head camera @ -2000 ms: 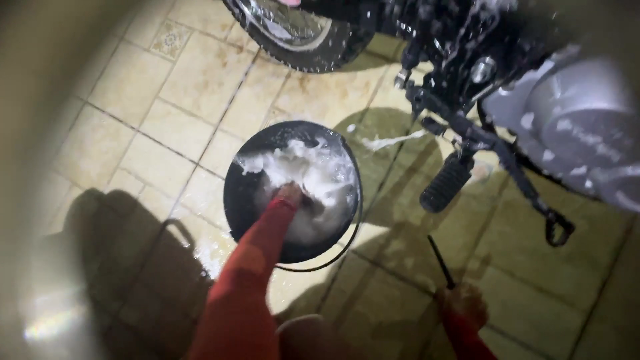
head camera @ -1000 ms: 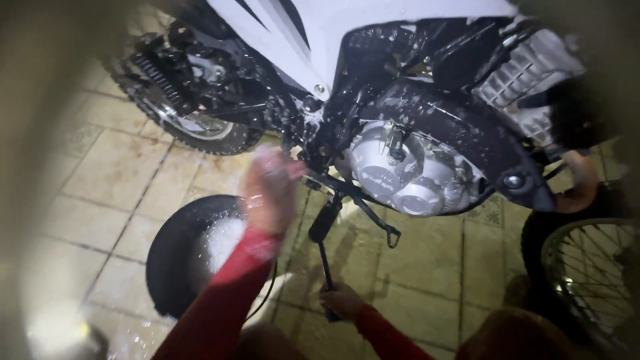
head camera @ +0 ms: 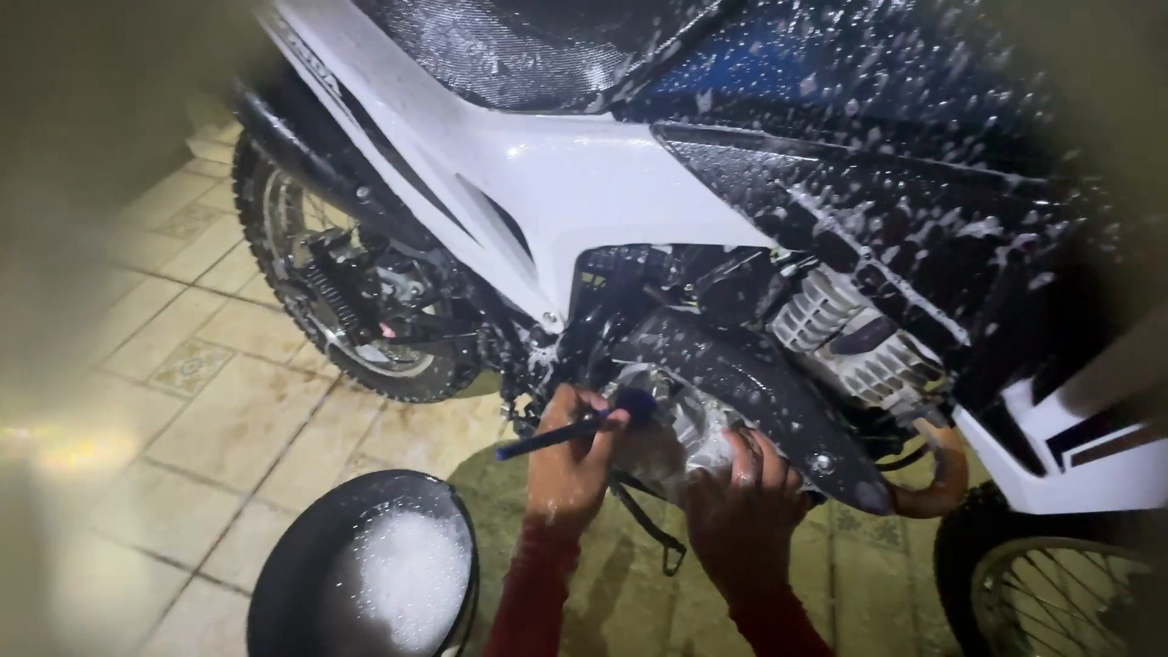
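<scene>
My left hand (head camera: 573,452) holds a brush by its blue handle (head camera: 547,440), beside the engine of a wet motorcycle. The brush's dark round head (head camera: 636,404) is at the engine's side. My right hand (head camera: 750,488) lies on the foamy metal engine cover (head camera: 698,424), with its fingertips on the cover and nothing seen in it. Foam spots dot the black exhaust shield (head camera: 721,360) above. A black bucket (head camera: 297,547) with white suds (head camera: 412,570) stands on the floor, left of my left forearm.
White side panel (head camera: 602,182) and foam-flecked black seat (head camera: 529,55) are above the hands. The rear wheel (head camera: 274,237) is at the left, the front wheel (head camera: 1049,584) at lower right. A curved exhaust pipe (head camera: 940,470) and a foot lever (head camera: 648,525) are close to my right hand. Tiles (head camera: 237,420) cover the floor.
My left hand, in the bucket two seconds ago, is now at the engine holding the brush, which was in my right hand. My right hand has come up onto the engine cover. The view has shifted.
</scene>
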